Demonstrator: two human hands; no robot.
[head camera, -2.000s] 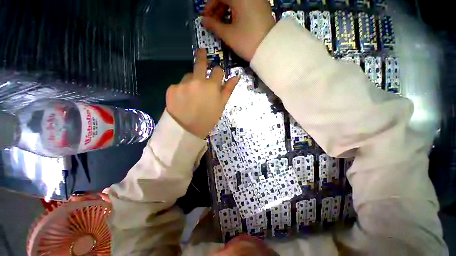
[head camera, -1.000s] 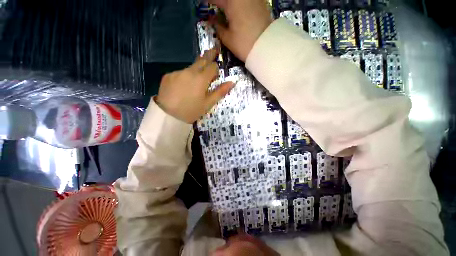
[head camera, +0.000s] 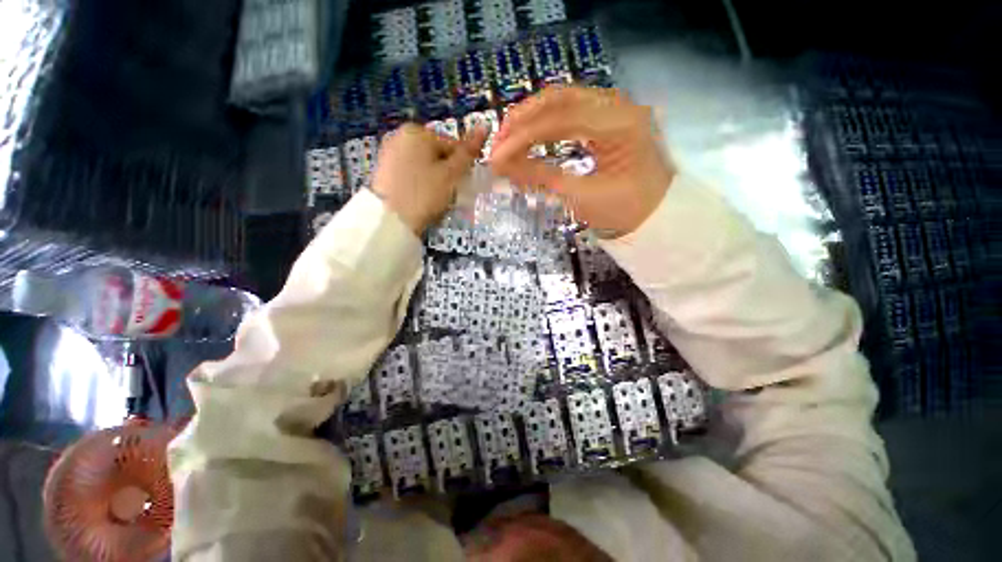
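White hole-punched cover pieces (head camera: 483, 302) lie in an overlapping pile on the parts tray (head camera: 368, 423). Covered boards (head camera: 546, 434) fill the near rows. Bare blue circuit boards (head camera: 472, 79) stand in a row beyond the hands. My left hand (head camera: 420, 173) and my right hand (head camera: 593, 154) meet at the fingertips over the tray's upper middle. Whitish pieces show at and below the fingertips, blurred. Whether either hand grips one cannot be told. My right thumb and forefinger are bent close together.
A water bottle (head camera: 137, 304) lies at the left, with an orange fan (head camera: 110, 494) below it. Stacked trays (head camera: 121, 143) stand upper left, and a grey-white bundle (head camera: 275, 49) is beyond. A shiny clear sheet (head camera: 758, 165) and a second tray of boards (head camera: 917, 242) are at the right.
The view has shifted, showing more of the tray's far rows and the right side. My hands have moved from the tray's upper left corner to its upper middle and come together.
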